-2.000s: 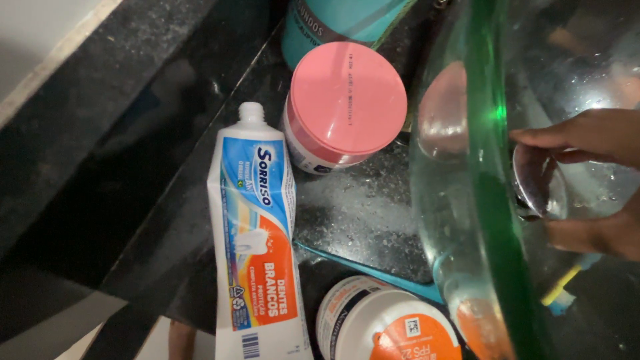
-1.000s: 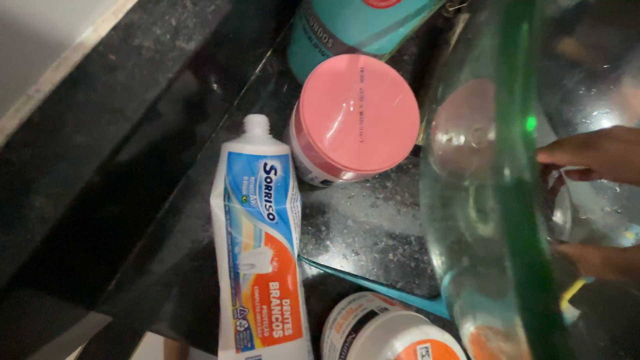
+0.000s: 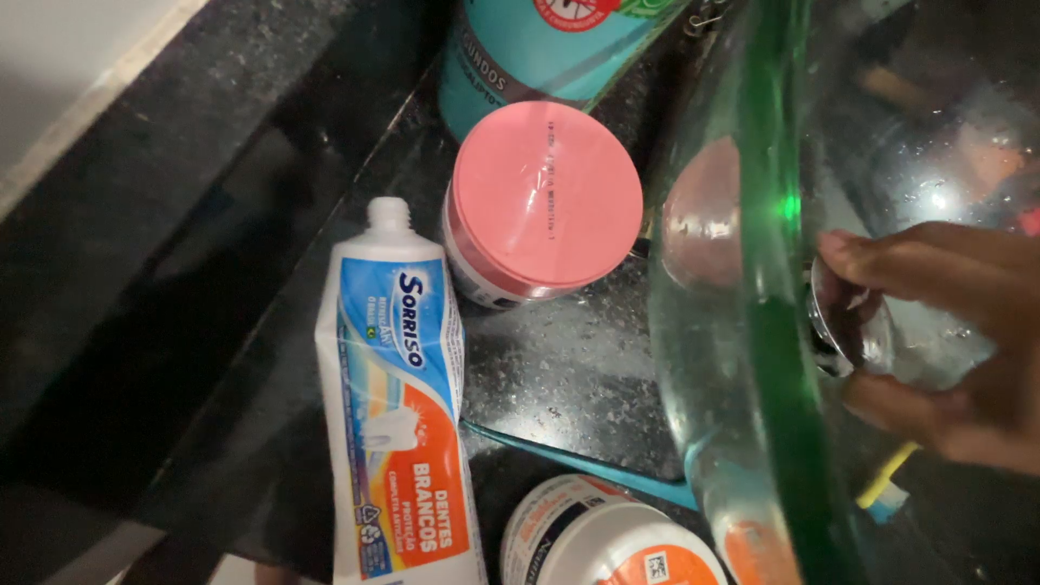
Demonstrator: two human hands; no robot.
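Observation:
My right hand (image 3: 951,325) reaches in from the right edge, over the glass basin. Its thumb and a finger pinch a round, shiny metal piece (image 3: 841,321), perhaps a drain cover, just inside the thick green-tinted glass rim (image 3: 772,284). Left of the basin lies an uncapped Sorriso toothpaste tube (image 3: 398,406), its nozzle toward the top of the view. Beside it stands a jar with a pink lid (image 3: 548,195). A white and orange Neutrogena container (image 3: 609,536) is at the bottom. My left hand is not in view.
A teal bottle (image 3: 544,57) stands behind the pink-lidded jar. A thin blue strip-like thing (image 3: 577,463) lies on the speckled black stone counter (image 3: 569,366). A yellow and blue item (image 3: 887,483) shows beyond the glass rim. A pale wall (image 3: 65,65) is at the top left.
My right hand stays by the round metal piece, which shows more clearly now than a second ago. The tube and the jars have not moved on the counter; the view has shifted a little.

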